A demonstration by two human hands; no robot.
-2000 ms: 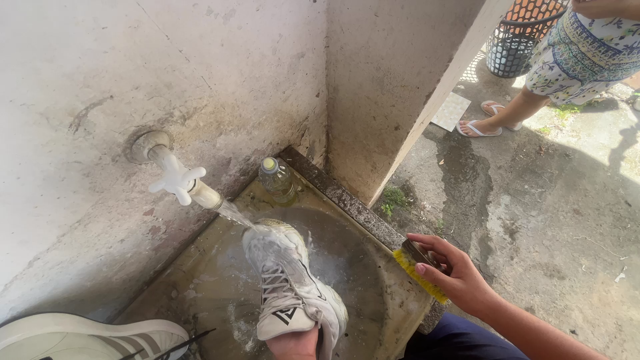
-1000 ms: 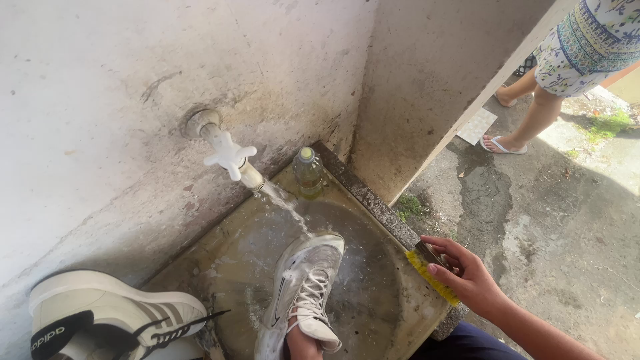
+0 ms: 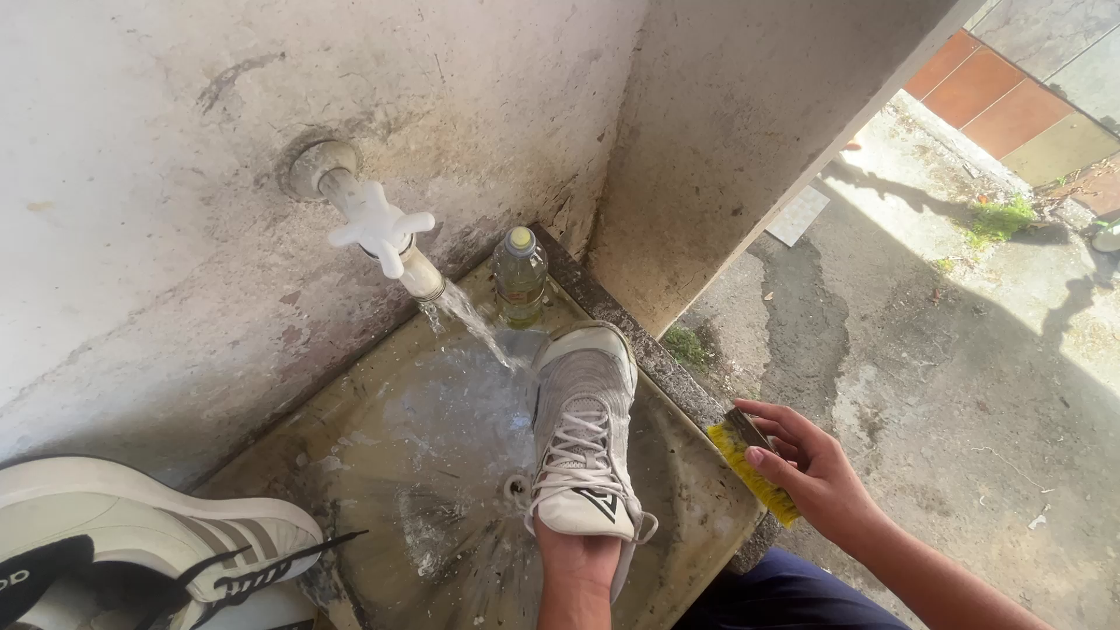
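Note:
Water runs from a wall tap with a white cross handle [image 3: 378, 229] onto the toe side of a pale lace-up sneaker [image 3: 584, 420]. My left hand [image 3: 579, 564] is inside the sneaker's opening, its fingers hidden, and holds the shoe over the stone sink basin [image 3: 394, 420]. At the right rim, my right hand [image 3: 801, 468] grips a scrubbing brush with yellow bristles [image 3: 754, 477]. A clear plastic bottle [image 3: 520, 278] with yellowish liquid stands upright in the basin's far corner.
A second sneaker, white with grey stripes and dark laces [image 3: 157, 534], lies at the lower left. Stained walls [image 3: 735, 131] rise behind and to the right of the basin. Beyond the right edge is concrete ground [image 3: 919, 394] with small green plants [image 3: 1002, 220].
The sneaker on my left hand has turned, its laced top now facing up, and its toe sits right of the water stream. The person in the background has mostly left the view.

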